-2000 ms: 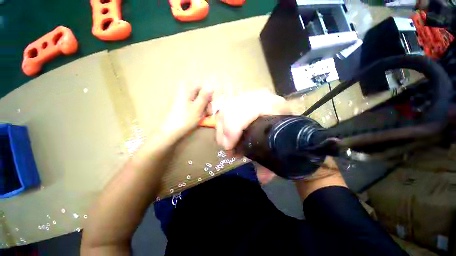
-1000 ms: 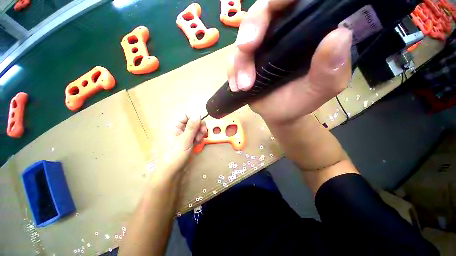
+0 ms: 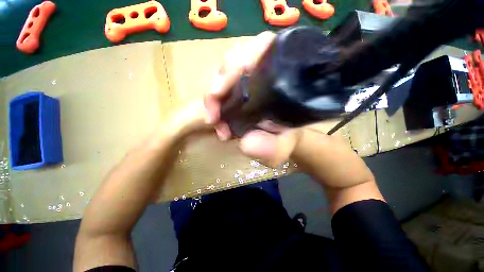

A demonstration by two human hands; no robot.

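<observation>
My right hand is closed around the black electric screwdriver, whose rear end and thick cable face the camera. The screwdriver hides its own tip. My left forearm reaches in from the lower left, and my left hand is mostly hidden behind my right hand and the screwdriver. Its fingers cannot be seen. The orange housing on the bench in front of me is hidden too.
The blue bin with dark contents stands at the left on the cardboard bench cover. Orange housings lie on the green conveyor beyond. A screw feeder stands at the right. Small pale rings lie along the near edge.
The screwdriver has swung from across the upper view to a steeper pose over my left hand. The orange housing and left fingers, visible a second ago, are now covered. The view has shifted.
</observation>
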